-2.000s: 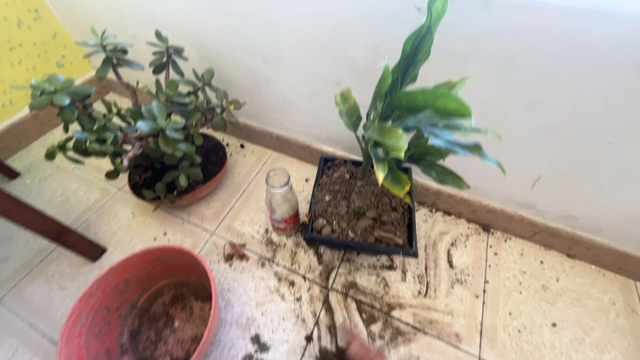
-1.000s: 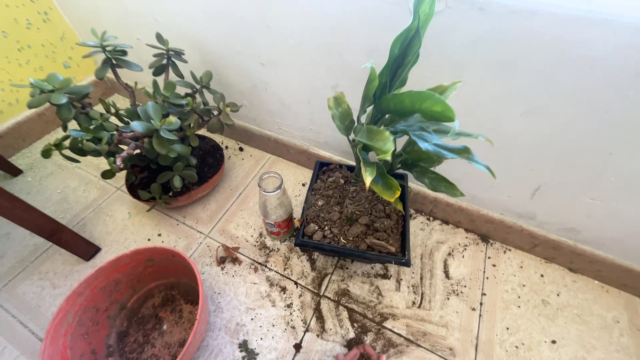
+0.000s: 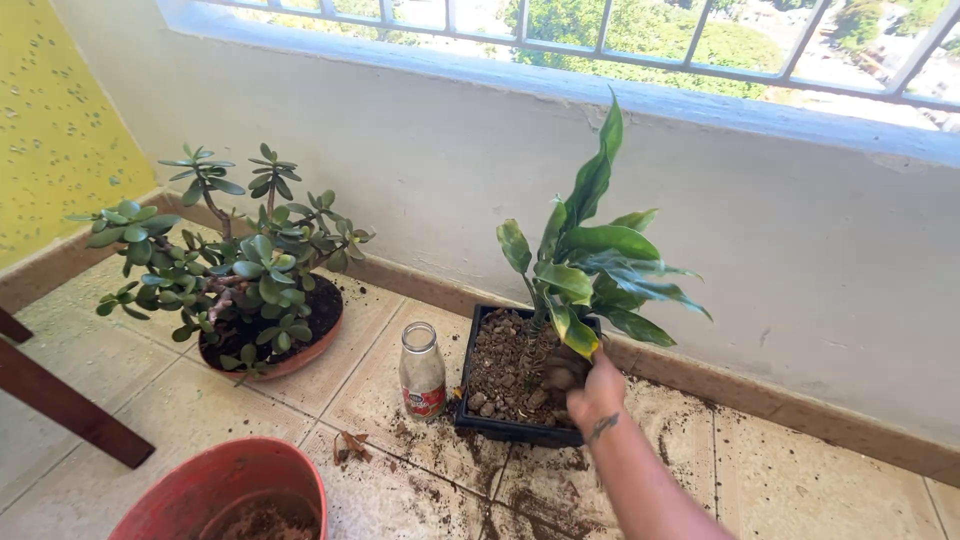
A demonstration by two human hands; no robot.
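My right hand (image 3: 589, 382) reaches in from the lower right and rests at the right side of the square black plastic pot (image 3: 517, 433), its fingers in or against the soil (image 3: 499, 367). The fingers are blurred and dirt-covered, so whether they grip anything is unclear. A leafy green plant (image 3: 592, 247) stands upright in this pot, one yellow-edged leaf hanging just above the hand. Left of the pot, a glass bottle (image 3: 423, 375) with a red label stands on the tiles. My left hand is out of the picture.
A jade plant (image 3: 255, 277) grows in a round terracotta-coloured bowl (image 3: 307, 361) at the left. The red plastic pot (image 3: 321, 487) at the bottom holds some soil. Dark wooden legs (image 3: 75, 409) stand at the left edge. Spilled soil (image 3: 540, 502) and dry leaves (image 3: 351, 447) lie on the floor.
One hand, partly visible at the bottom edge before, is now at the soil in the black pot. The view has tilted up and shows the window bars.
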